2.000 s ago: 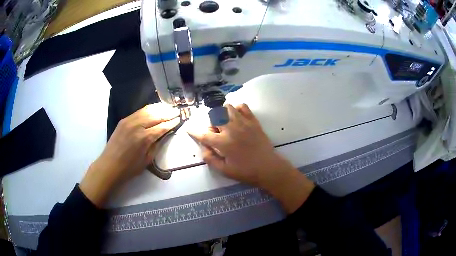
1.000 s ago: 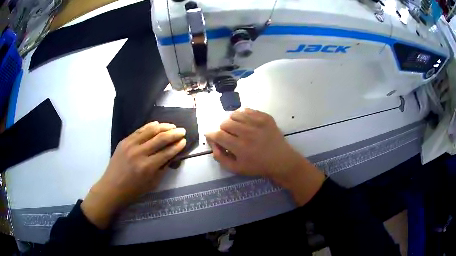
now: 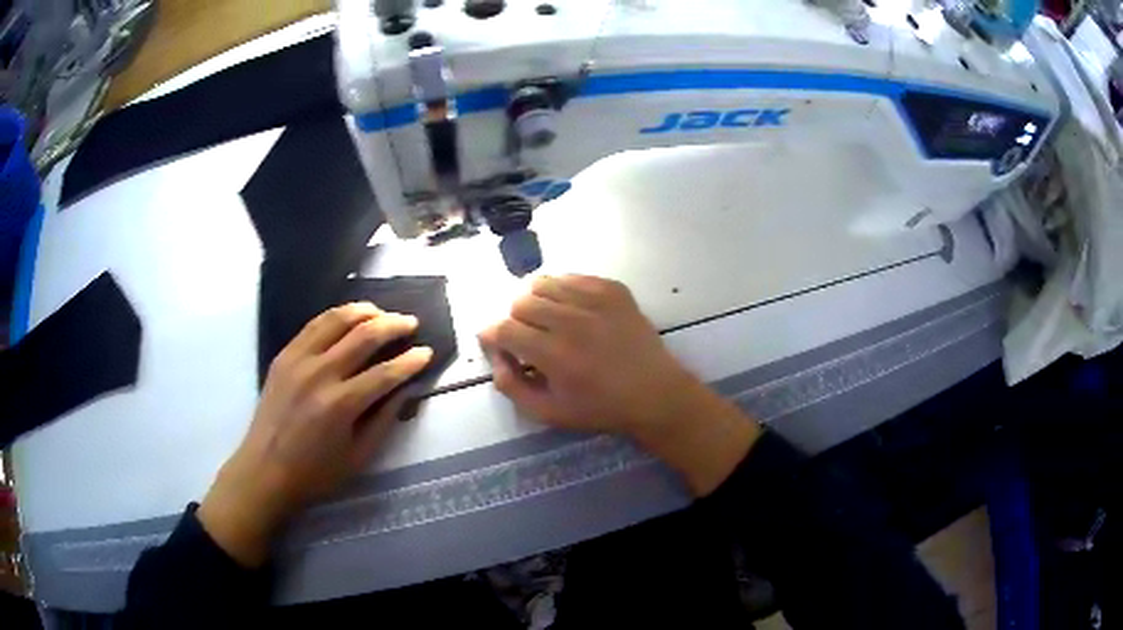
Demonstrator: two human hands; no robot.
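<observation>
A small black workpiece point(image 3: 425, 303) lies flat on the white machine bed, in front of the needle area. My left hand point(image 3: 339, 388) rests on it with bent fingers, pressing its left and near part, which the hand hides. My right hand point(image 3: 579, 357) is on the bed just right of the piece, fingers curled, with a gap to the cloth. I cannot tell whether its fingers hold anything. The presser foot area point(image 3: 446, 231) of the white sewing machine point(image 3: 739, 154) is brightly lit behind the piece.
Black cut panels lie behind and left of my left hand point(image 3: 302, 203), at the back left point(image 3: 197, 111) and at the left edge point(image 3: 74, 351). A dark round attachment point(image 3: 520, 250) hangs beside the foot. A ruler strip point(image 3: 493, 492) runs along the front; pale cloth point(image 3: 1078, 246) hangs right.
Two seconds ago both hands were at the lit foot. The black piece now shows in front of it, under my left hand. Since one second ago the hands have barely moved; the view has shifted slightly.
</observation>
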